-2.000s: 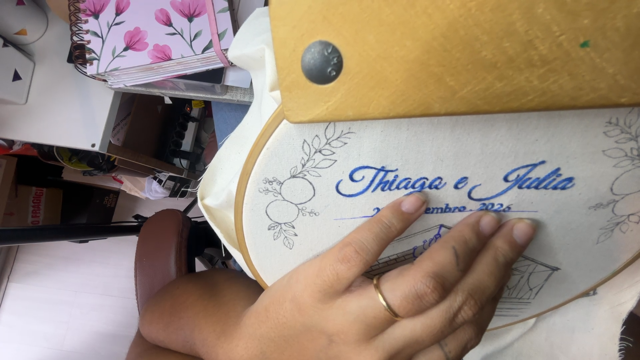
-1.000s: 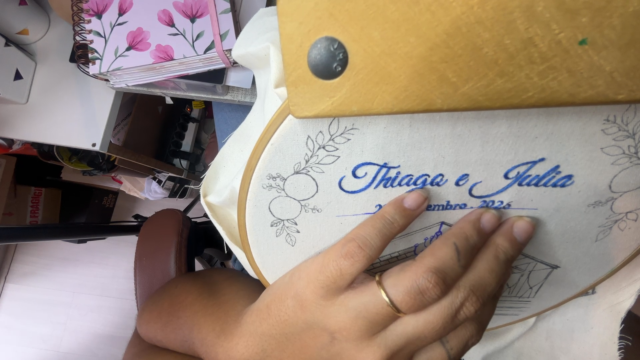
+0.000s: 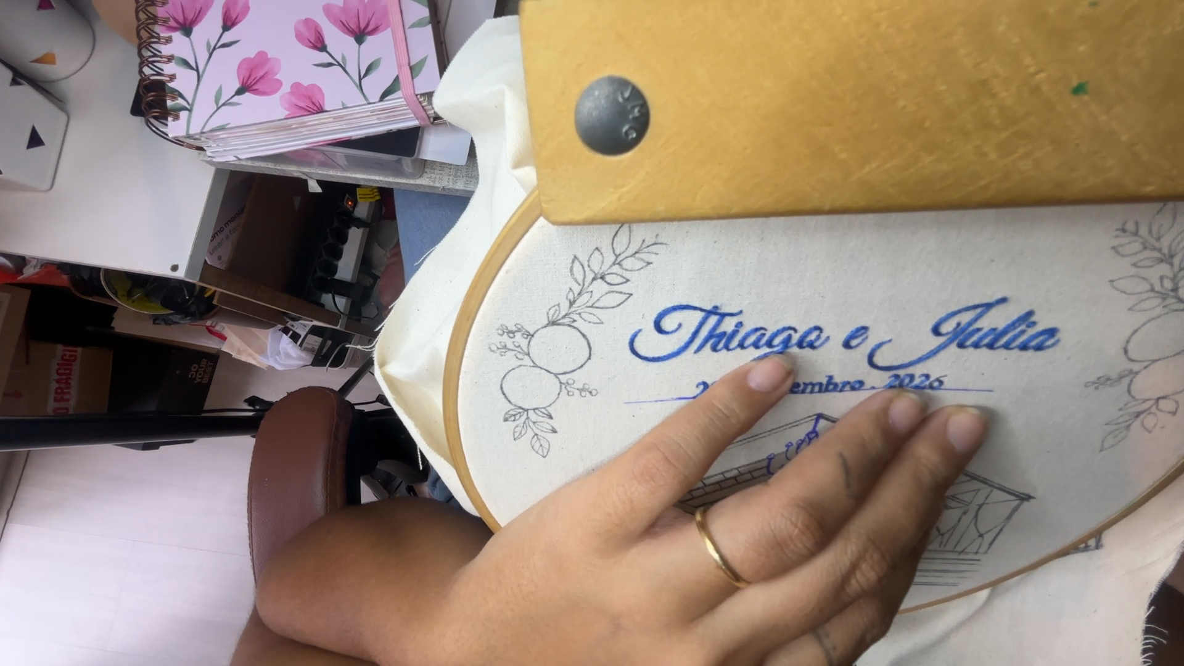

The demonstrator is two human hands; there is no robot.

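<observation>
My left hand [image 3: 740,546] lies palm down on cream fabric [image 3: 795,264] stretched in a wooden embroidery hoop [image 3: 453,370]. Its fingertips touch just below blue stitched script; a gold ring circles one finger, and the thumb is hidden. Beneath the fingers, a drawn building [image 3: 980,513] shows partly, with some blue-violet stitching. A line drawing of round fruit and leaves [image 3: 560,350] is at the left, a similar one at the right edge. My right hand is out of view. A gold-coloured flat panel with a metal stud [image 3: 832,102] covers the upper part of the hoop.
A floral spiral notebook [image 3: 277,65] rests on the desk [image 3: 102,213] at upper left. Below are cables, a power strip [image 3: 333,245] and boxes [image 3: 65,370]. A brown padded armrest [image 3: 296,472] stands by my elbow. Loose fabric [image 3: 416,342] hangs around the hoop.
</observation>
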